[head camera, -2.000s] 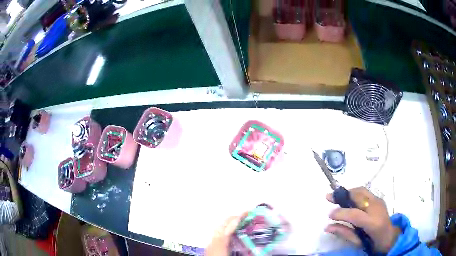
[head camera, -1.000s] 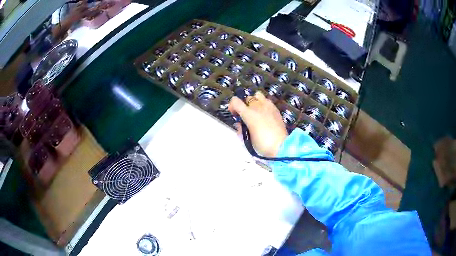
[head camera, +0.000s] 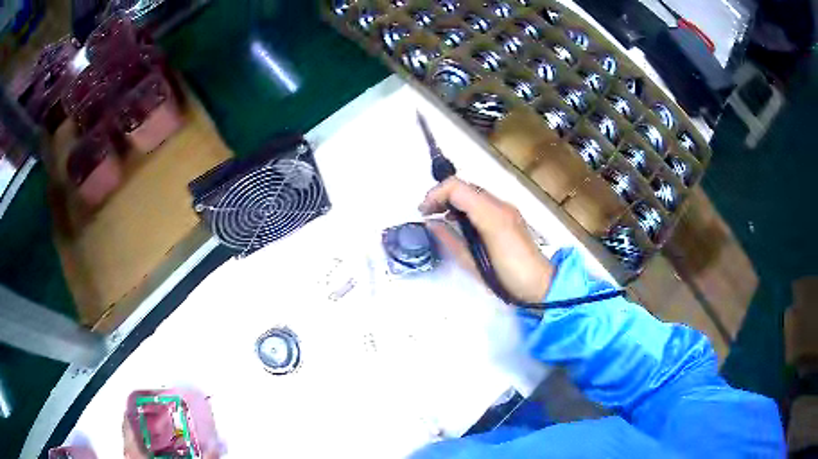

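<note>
My right hand holds the soldering iron, its metal tip pointing up and away over the white bench top. A speaker driver is at the fingers of the same hand, face down, slightly blurred; whether the fingers grip it cannot be told. Another driver lies face down on the bench to the left. A pink speaker housing with green-and-white edging inside stands at the lower left. My left hand is not in view.
The divided carton tray with many drivers is at the upper right, some cells empty. A black fan stands at the bench's back edge. A cardboard box with pink housings is at the upper left. The iron's black cord crosses my right sleeve.
My right hand has moved from the tray back over the bench, with a driver now at its fingers. More tray cells show empty. The view has shifted, bringing a pink housing into the lower left.
</note>
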